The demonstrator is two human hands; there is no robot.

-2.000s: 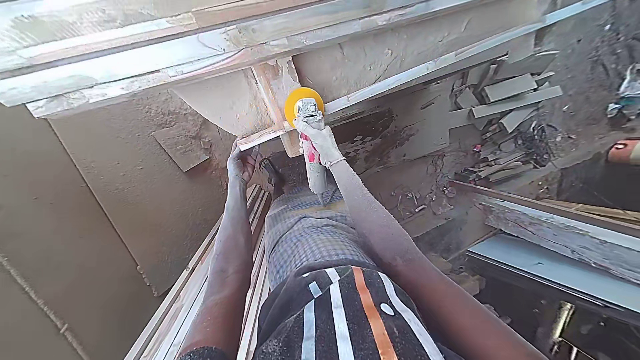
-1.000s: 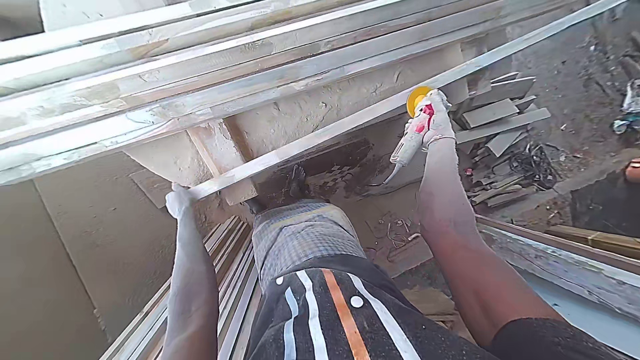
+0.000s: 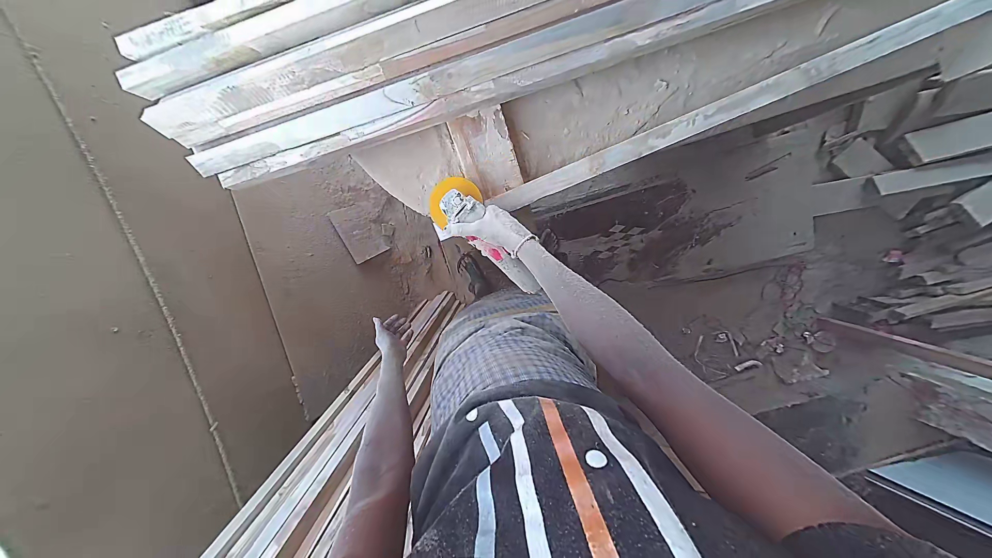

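Note:
My right hand (image 3: 496,230), coated in pale dust, is closed around the body of an angle grinder (image 3: 513,271) with a yellow disc (image 3: 456,200). The disc lies over the left end of a long, light-coloured strip (image 3: 659,155); whether they touch cannot be told. Beneath the strip's left part a short wooden block (image 3: 487,151) crosses a dusty ledge. My left hand (image 3: 393,335) is held low on the left with fingers spread and nothing in it, above a bundle of long strips (image 3: 341,434).
Several long whitish boards (image 3: 310,93) lie stacked at the top. Broken board pieces (image 3: 942,159) are piled at the right, with small debris (image 3: 775,345) on the ground. A flat offcut (image 3: 359,235) lies on the dusty floor at left.
My right hand has brought the grinder leftward from along the strip to its left end. My left hand, which held that end a second ago, has let go and moved lower.

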